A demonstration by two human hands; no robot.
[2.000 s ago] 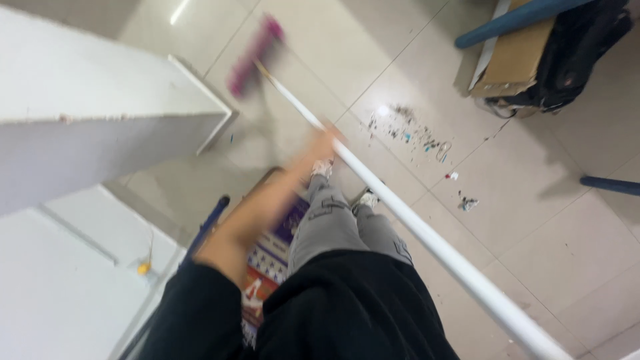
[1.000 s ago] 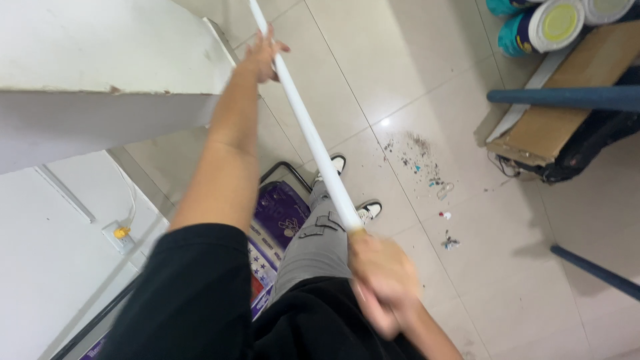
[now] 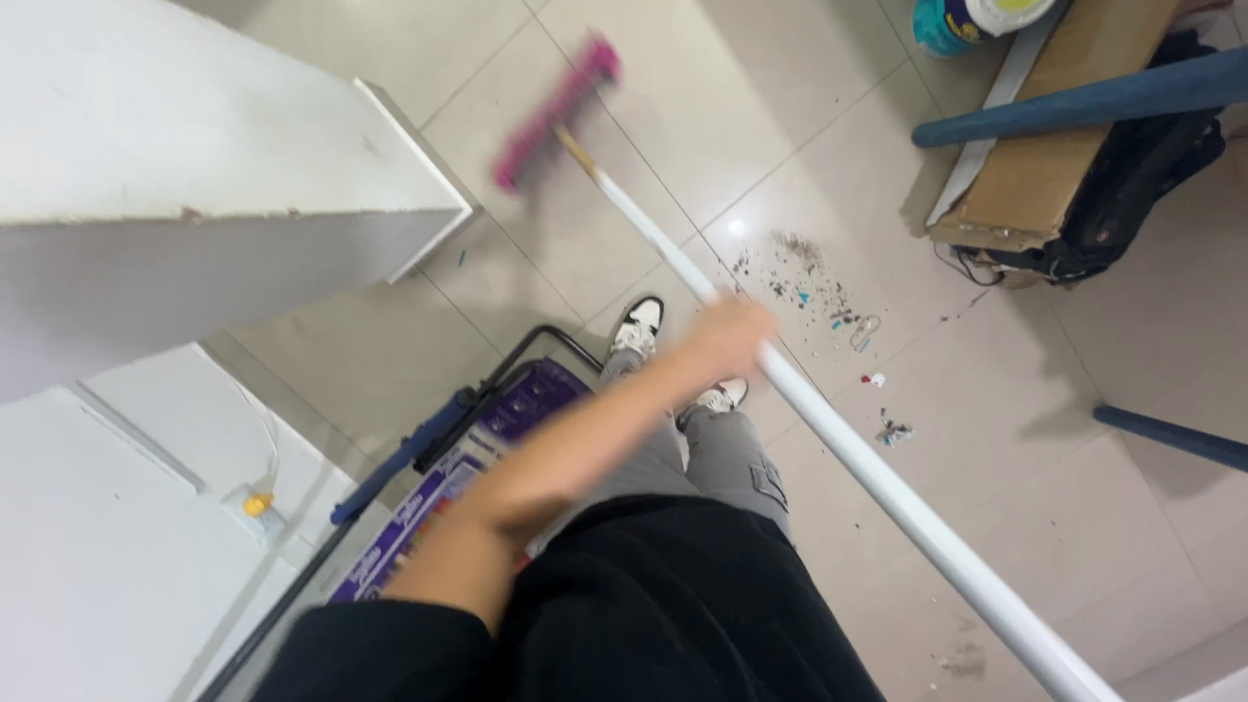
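Observation:
My left hand [image 3: 731,336] is closed around the middle of a white broom handle [image 3: 877,478], blurred by motion. The handle runs from the lower right up to a pink broom head [image 3: 558,112], which is on or just over the tiled floor at the upper middle. My right hand is outside the view. Swept dirt [image 3: 804,283] with dark crumbs and small blue bits lies on the tiles right of my shoes. A red and white scrap [image 3: 875,379] and a small grey clump of debris [image 3: 892,429] lie below it.
A white wall corner [image 3: 419,185] juts in at the left. Beside my legs stands a folding metal frame [image 3: 400,458] with purple packages [image 3: 526,400]. Blue furniture legs [image 3: 1063,102], a cardboard box [image 3: 1063,127], a black bag [image 3: 1150,185] and a teal container [image 3: 941,27] are at the right.
My left hand has moved down and right from its place a second ago. My right hand, on the handle then, has left the view. The broom head shows again, as it did two seconds ago.

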